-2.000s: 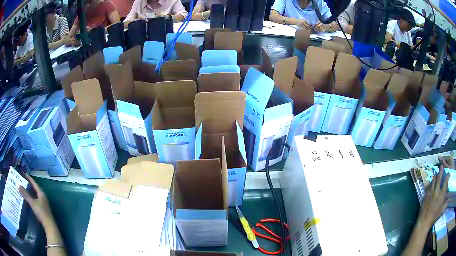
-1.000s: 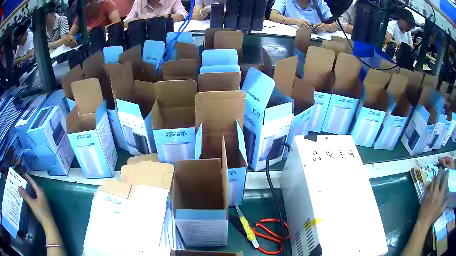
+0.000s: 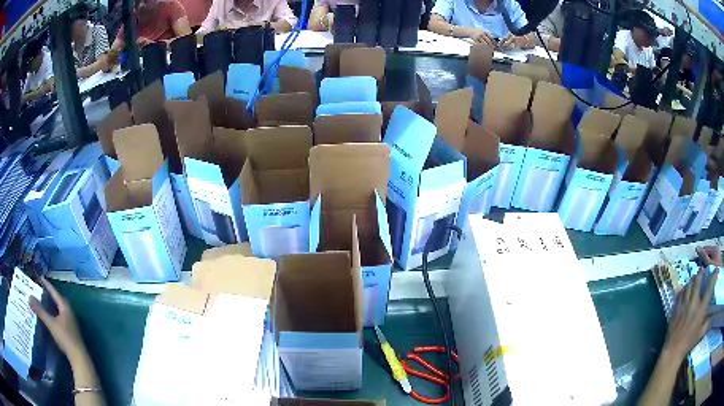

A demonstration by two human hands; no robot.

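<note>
Neither of my hands can be made out in the head view. Nearest in front, white and light-blue cartons with brown flaps lie piled at the near bench edge. Right of them an open-topped retail box stands upright, its brown inside showing. A brown carton edge is cut off by the bottom rim. Red-handled pliers or cutters and a slim yellow-handled tool lie beside a large white equipment case. A black cable runs down the case's left side.
Open retail boxes stand in rows behind a pale rail. Closed boxes stack at left. At the left edge another person's hand holds a printed box; at right, others' hands touch cartons. Workers sit opposite.
</note>
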